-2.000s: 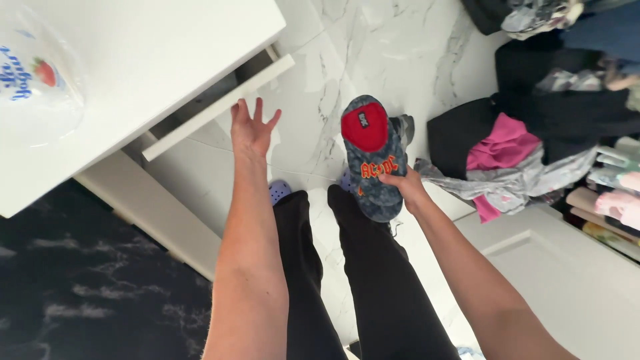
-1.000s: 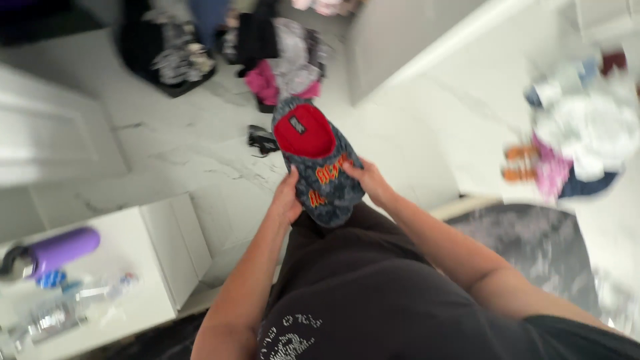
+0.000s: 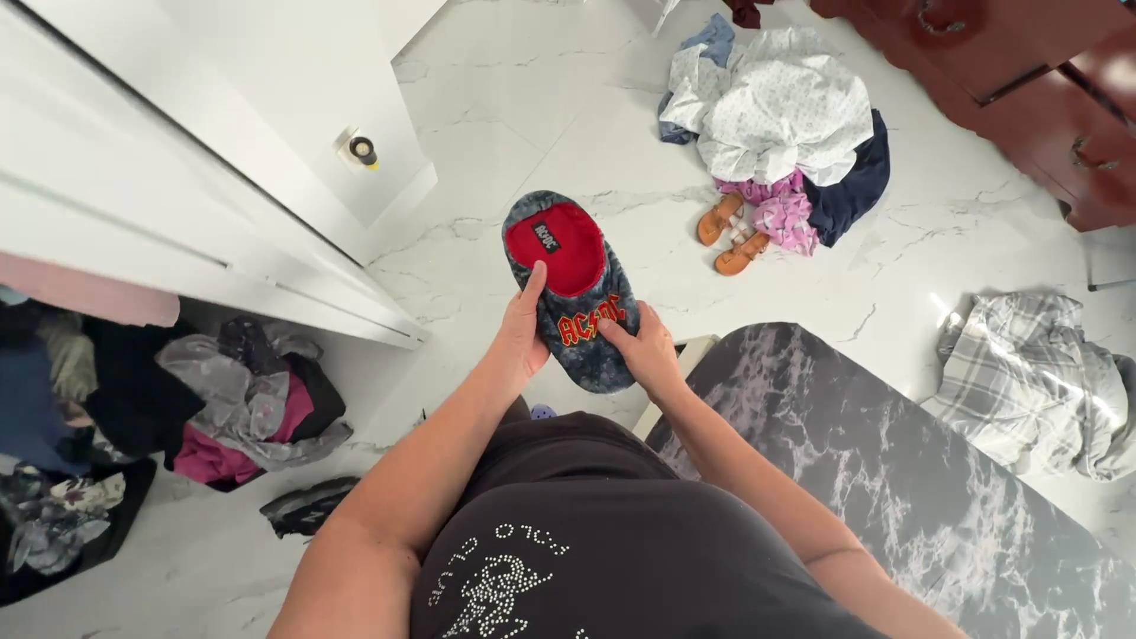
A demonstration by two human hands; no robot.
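A dark grey-blue mottled slipper (image 3: pixel 581 359) with a red lining and red-orange lettering on its upper is held out over the floor, sole down. My left hand (image 3: pixel 524 330) grips its left side, the thumb resting at the edge of the opening. On the opposite side my right hand (image 3: pixel 645 344) holds the toe part, its thumb lying across the lettering. The slipper's underside and most of my fingers beneath it are hidden. Whether a second slipper lies under this one, I cannot tell.
Clothes (image 3: pixel 781 111) and brown sandals (image 3: pixel 732 235) lie on the marble-patterned floor. A plaid cloth (image 3: pixel 1029 382) lies at the right, beyond a dark marbled surface (image 3: pixel 825 426). Left are a white door (image 3: pixel 204 169), a clothes heap (image 3: pixel 248 399) and a black shoe (image 3: pixel 311 508). A dark red dresser (image 3: pixel 985 53) stands top right.
My left hand, empty and spread two seconds ago, has taken hold of the slipper, which my right hand held alone then. The view has swung round to another part of the room.
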